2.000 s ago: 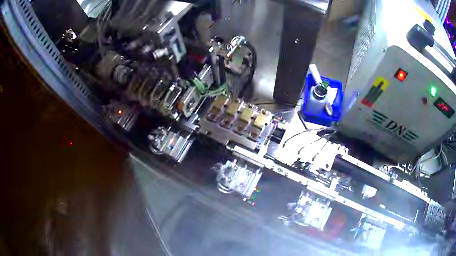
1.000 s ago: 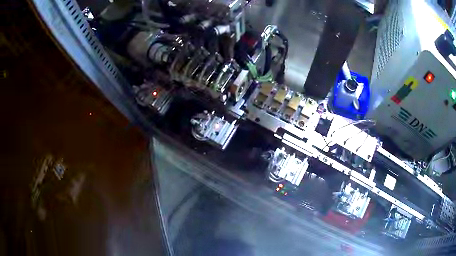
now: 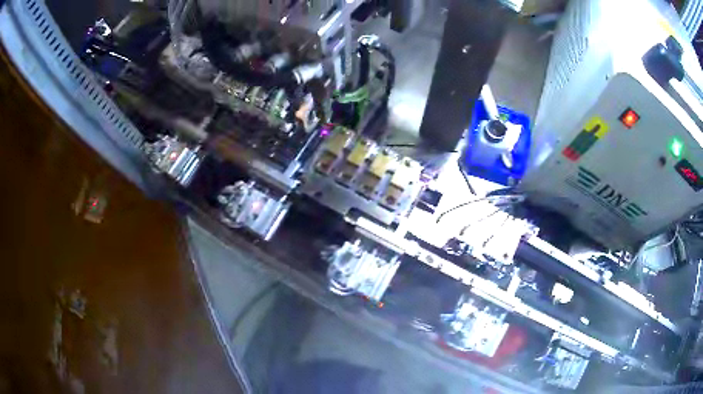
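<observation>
Neither of my hands is in the picture. Nearest in front of me is the machine line. A row of tan-gold blocks (image 3: 368, 165) sits on a silver base mid-line. Several silver clamp fixtures (image 3: 362, 269) stand along the near edge. A long silver rail (image 3: 478, 285) runs from the blocks to the lower right. The multi-part mechanism (image 3: 254, 92) with black hoses is at the upper left, partly dark and blurred. A bright white plate (image 3: 482, 231) with thin black cables lies right of the tan blocks.
A blue bin (image 3: 524, 158) holds a whitish bottle (image 3: 496, 131). The off-white DN cabinet (image 3: 609, 154) stands at the right with red and green lamps. An amber-brown panel (image 3: 85, 254) fills the lower left. A slotted duct (image 3: 81, 81) runs along the upper left.
The view shifted right along the line, then back left. The row of rings left of the tan blocks no longer shows as before; the hosed mechanism now shows there, lower than before.
</observation>
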